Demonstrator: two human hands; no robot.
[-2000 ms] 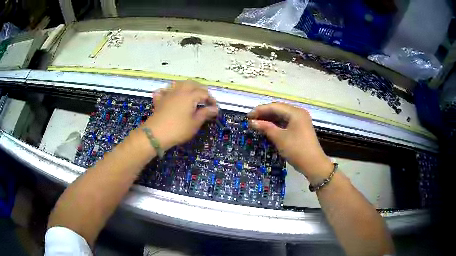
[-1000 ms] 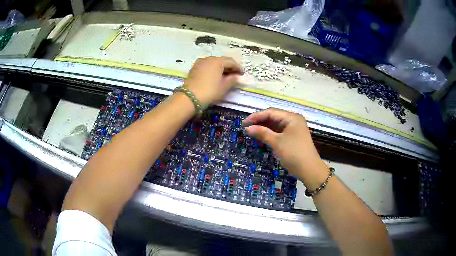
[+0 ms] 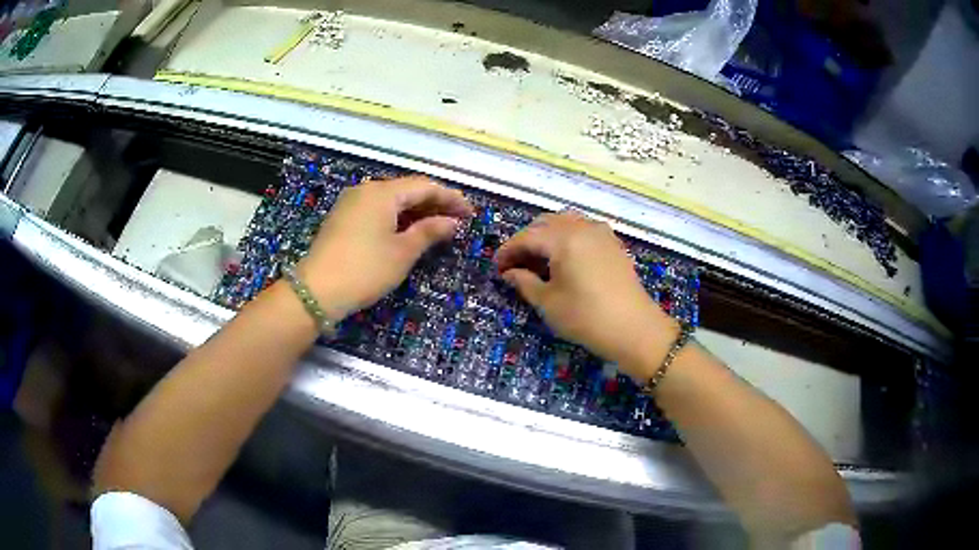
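Note:
A PCB panel (image 3: 472,322), dark and crowded with blue, red and green parts, lies between two pale conveyor rails. My left hand (image 3: 376,242) is over the panel's upper middle, thumb and forefinger close together at the board. My right hand (image 3: 574,274) is just right of it, palm down, its fingertips pinched near the board surface. Anything between the fingertips of either hand is too small to tell. Small white components (image 3: 633,138) lie scattered on the ledge behind the far rail.
Dark cylinders (image 3: 832,204) lie in a long heap at the ledge's right. Brown components (image 3: 506,62) form a small clump. A yellow strip (image 3: 429,120) runs along the ledge. Clear plastic bags (image 3: 687,38) and a blue crate (image 3: 800,75) are behind. The near rail (image 3: 429,414) curves in front.
My left hand has moved from the white components on the ledge back over the panel. My right hand is now closer to it. The view has shifted, so the ledge and panel sit differently.

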